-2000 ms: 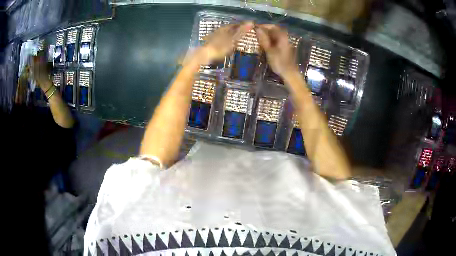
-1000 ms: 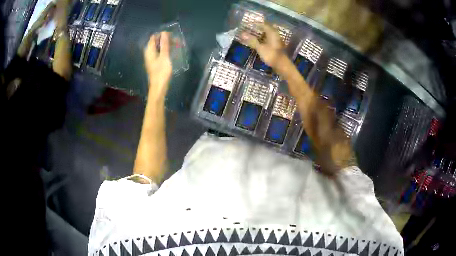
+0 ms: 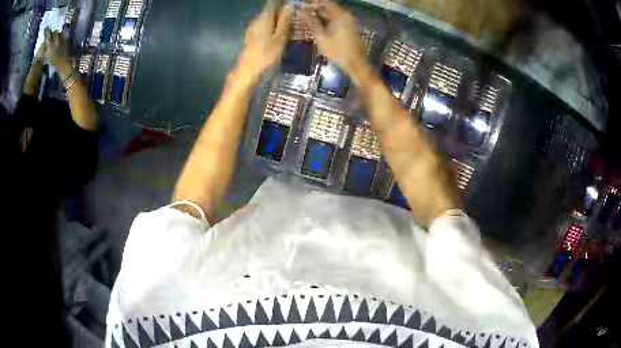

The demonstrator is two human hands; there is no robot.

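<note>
A clear ten-place tray (image 3: pixel 491 146) holds small packs with pale rows above dark blue panels. My left hand (image 3: pixel 268 42) is at the left edge of the pack (image 3: pixel 298 60) in the tray's upper left place. My right hand (image 3: pixel 332 30) is at the upper right of the same pack. The fingers of both hands grip around its top, slightly blurred, and partly cover its pale rows. No separate clear cover can be made out. My right forearm hides part of the tray's middle and lower right.
The tray lies on a dark green surface (image 3: pixel 184 64) with a pale rail (image 3: pixel 449 42) behind it. At left, another person's hands (image 3: pixel 58 51) are by a similar tray (image 3: pixel 122 71). Red-row packs (image 3: pixel 570 238) are at far right.
My left hand has moved right from the green surface, where it held a clear cover, to the upper left pack. My right hand is now beside it; the loose clear piece there no longer shows.
</note>
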